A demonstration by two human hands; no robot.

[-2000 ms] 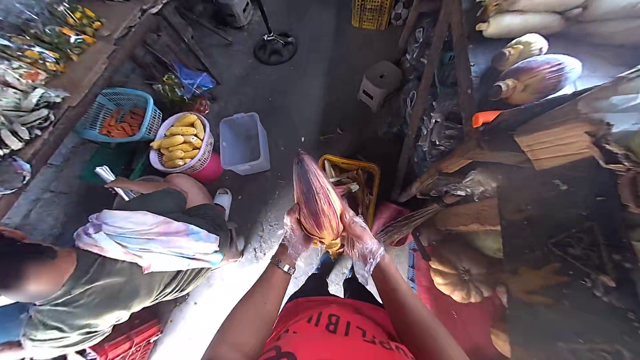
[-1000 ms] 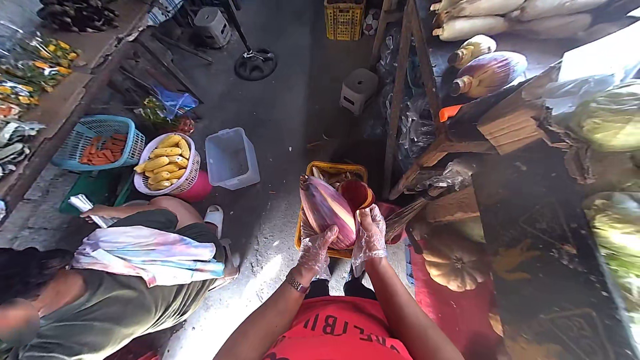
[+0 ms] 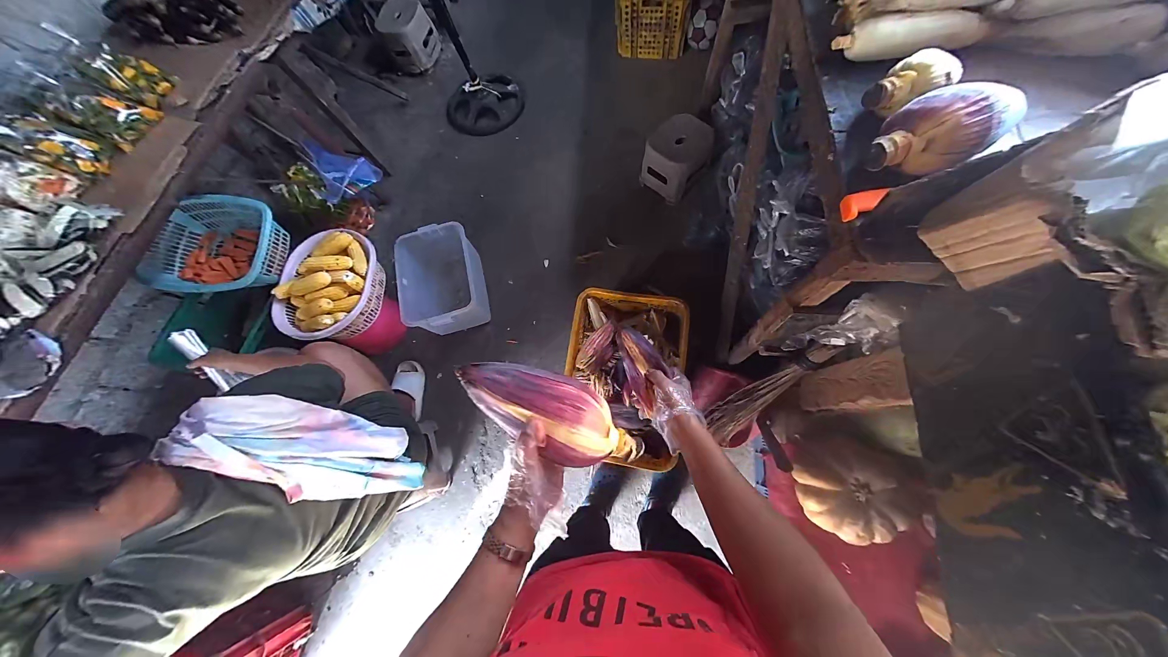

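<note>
My left hand (image 3: pixel 534 470), in a clear plastic glove, holds a large purple banana blossom (image 3: pixel 543 411) from below, its tip toward the left and its stem end toward the right. My right hand (image 3: pixel 673 406), gloved too, is closed on a loose purple bract (image 3: pixel 641 360) over a yellow crate (image 3: pixel 580 319). Peeled bracts (image 3: pixel 598 347) fill much of that crate, which stands on the floor by my feet.
Left of me a person (image 3: pixel 228 520) sits beside a basket of peeled yellow produce (image 3: pixel 365 301), a blue basket (image 3: pixel 265 219) and a clear plastic bin (image 3: pixel 474 315). To the right are a wooden frame (image 3: pixel 753 173), a pumpkin (image 3: pixel 853 488) and more banana blossoms (image 3: pixel 958 123).
The blossom has tilted over and moved left with my left hand. My right hand has come off it, and a loose bract is now in its fingers over the crate.
</note>
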